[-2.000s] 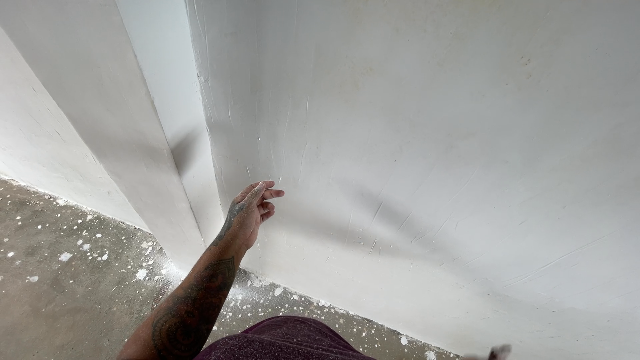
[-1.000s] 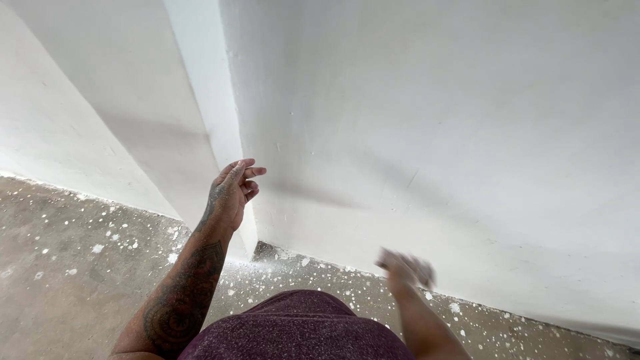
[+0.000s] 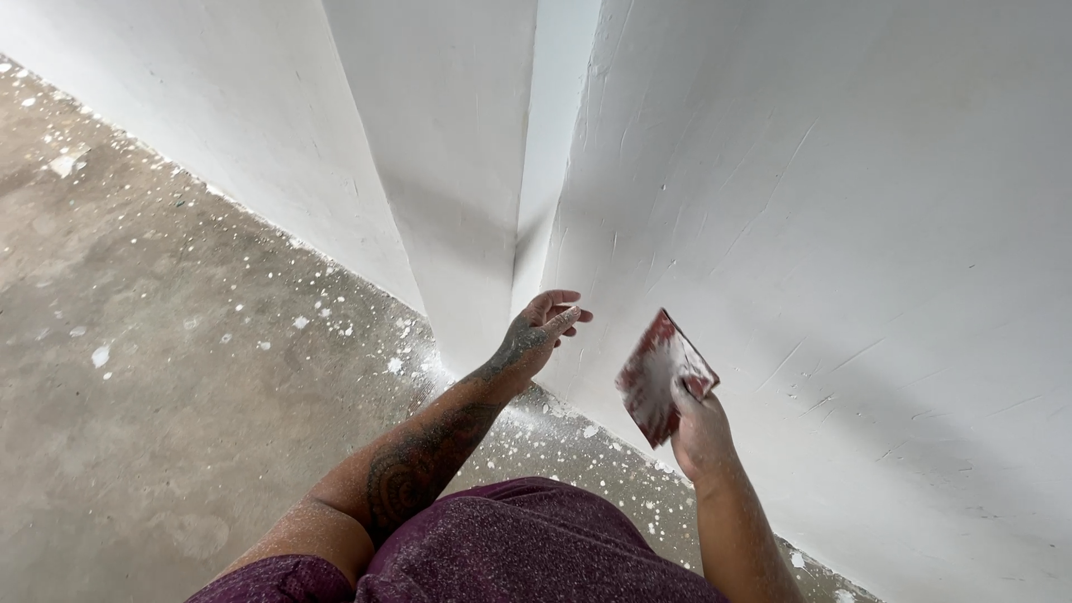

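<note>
My right hand (image 3: 702, 431) grips a folded sheet of reddish sandpaper (image 3: 657, 377) coated with white dust, thumb on its near face. The sheet is in front of the white plastered wall (image 3: 837, 251); whether it touches the wall I cannot tell. My left hand (image 3: 548, 322) holds nothing; its fingers are loosely curled and apart, near the wall's left edge, and white dust covers its fingertips. Thin scratches and ridges mark the wall around both hands.
Left of the wall is a narrow recess (image 3: 544, 142), then a projecting white column (image 3: 452, 167) and another white wall (image 3: 209, 109). The concrete floor (image 3: 167, 377) bears white splatters and dust, thickest at the column's foot.
My right hand, blurred low by the wall a second ago, now shows clearly with the sandpaper raised. My left hand stays loosely curled near the wall's edge. The view has shifted.
</note>
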